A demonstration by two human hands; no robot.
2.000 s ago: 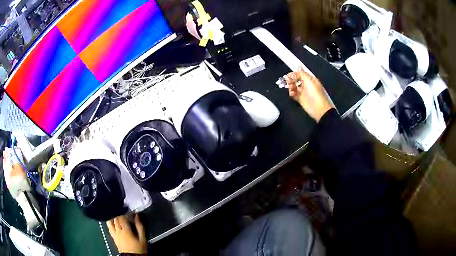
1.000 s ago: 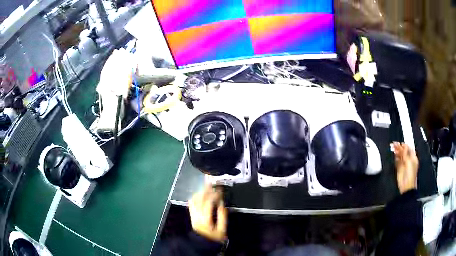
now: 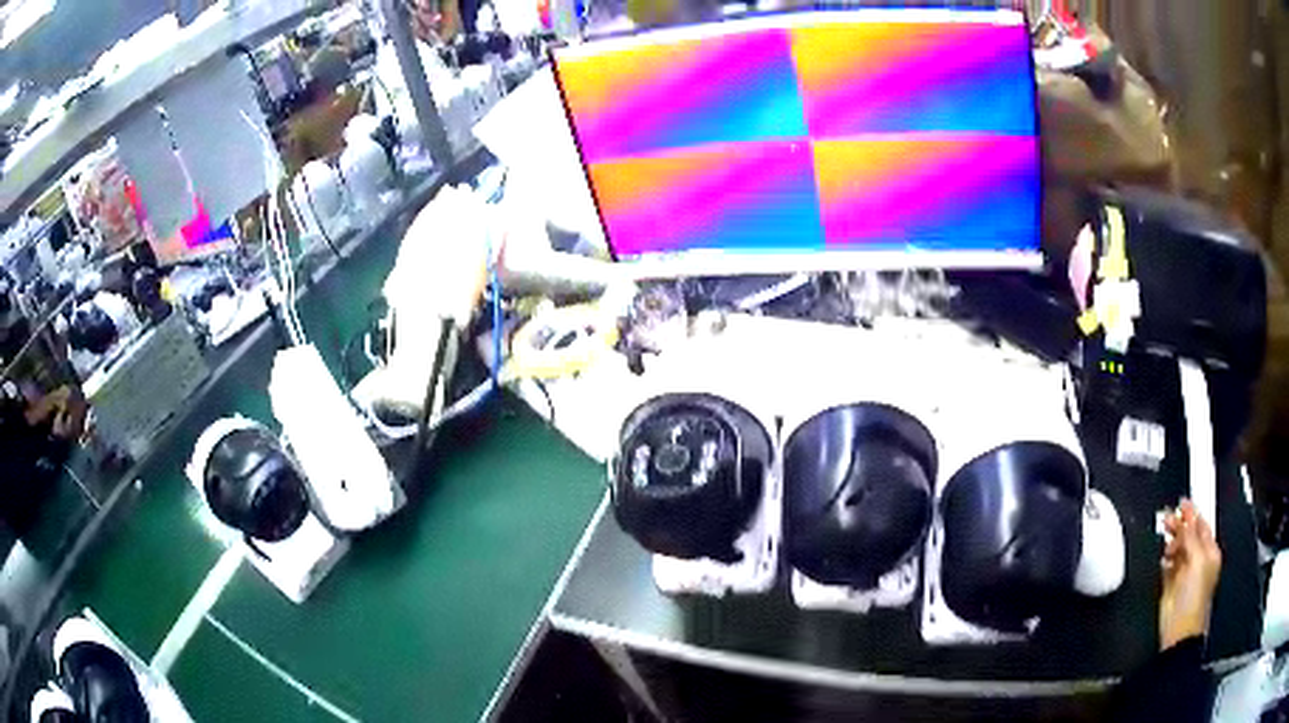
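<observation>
Three PTZ cameras stand in a row on the black desk [image 3: 848, 631]. The left PTZ camera [image 3: 693, 480] shows its lens and ring of LEDs. The middle PTZ camera [image 3: 857, 494] and the right PTZ camera [image 3: 1011, 534] show plain glossy black surfaces. My right hand [image 3: 1187, 565] is at the right of the desk, beyond the white mouse [image 3: 1101, 544], with fingertips close together near a tiny pale bit; whether they grip it is unclear. My left hand is not in view.
A monitor [image 3: 820, 156] shows coloured blocks behind the keyboard area. A small white box [image 3: 1141, 442] and a white label strip [image 3: 1199, 438] lie at right beside a black printer [image 3: 1187, 290]. On the green mat [image 3: 424, 579] at left are another camera [image 3: 255, 487] and a white housing [image 3: 330, 438].
The view has swung left and up, showing more green bench. The middle and right cameras' black balls now face differently from two seconds ago. My left hand has left the picture.
</observation>
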